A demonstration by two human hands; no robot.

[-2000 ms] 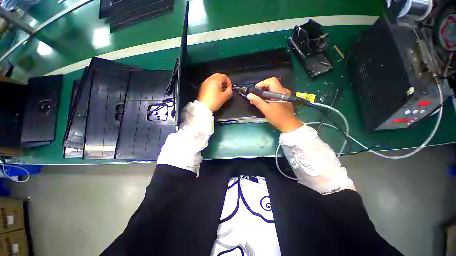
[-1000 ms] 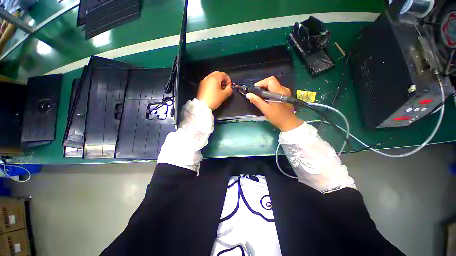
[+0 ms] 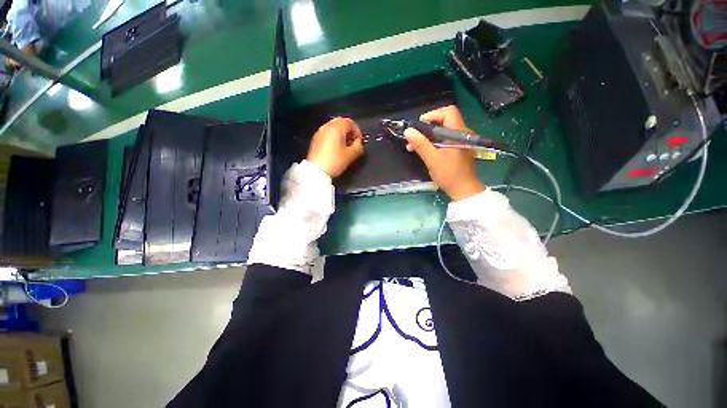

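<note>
My right hand [image 3: 448,155] holds the dark soldering iron [image 3: 456,136] like a pen, its tip pointing left over the black panel [image 3: 383,169] that lies in front of me. My left hand [image 3: 335,147] is at the panel's left part with thumb and fingertips pinched together. What is between them is too small to tell. The iron's tip is a little right of my left fingertips, with a gap. A black upright panel [image 3: 278,111] stands on edge just left of my left hand.
Overlapping black panels [image 3: 171,187] lie at left, more [image 3: 143,48] beyond the white stripe. The iron stand [image 3: 488,68] is behind the work. The soldering station [image 3: 634,103] is at right, with a looping pale cable [image 3: 638,232]. A yellow label [image 3: 485,156] lies by my right hand. Cartons [image 3: 32,370] show lower left.
The iron's tip has moved up and away from my left fingertips. The view has turned slightly, so the station and stacked panels sit differently. The far panels have shifted left and down.
</note>
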